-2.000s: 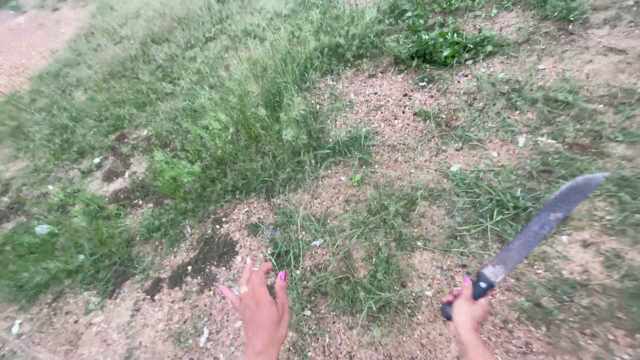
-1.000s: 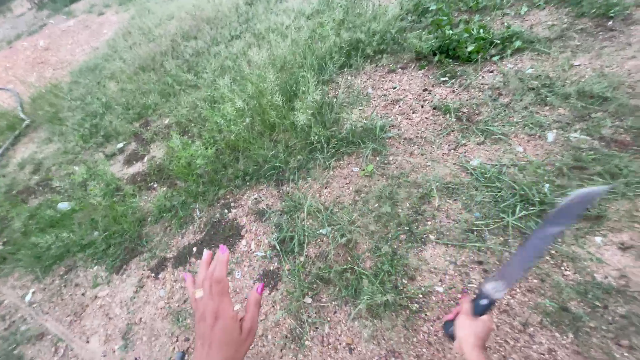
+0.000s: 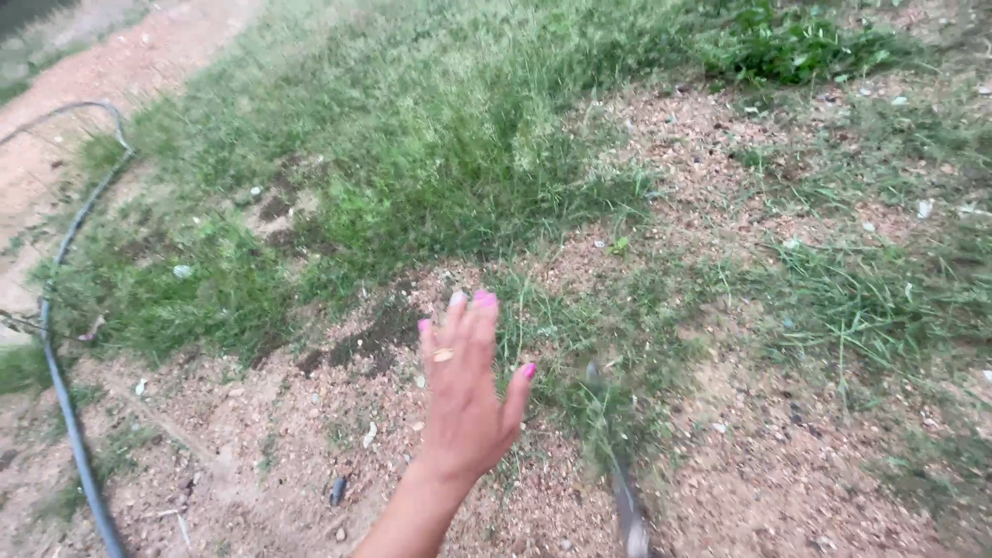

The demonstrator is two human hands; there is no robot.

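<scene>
My left hand (image 3: pixel 469 387) is held out over gravelly soil, back of the hand up, with a ring, pink nails and nothing in its grasp. To the right of it, low in the view, is the machete blade (image 3: pixel 629 500), blurred and pointing up and away; green grass blades lie across its upper part. My right hand and the machete's handle are outside the frame. Beyond my left hand, a stand of green grass (image 3: pixel 434 178) spreads over the slope. Loose grass (image 3: pixel 845 294) lies on the ground at the right.
A grey hose (image 3: pixel 70 418) curves along the left side. A leafy green plant (image 3: pixel 798 50) grows at the top right. Pebbles, pale scraps and a small dark object (image 3: pixel 338 490) lie on the reddish gravel. Dark soil (image 3: pixel 380 333) shows beside the grass edge.
The machete has swung from the right, blade up, to low near the middle, with grass now across it. My right hand has left the view. The view has shifted left, showing more hose.
</scene>
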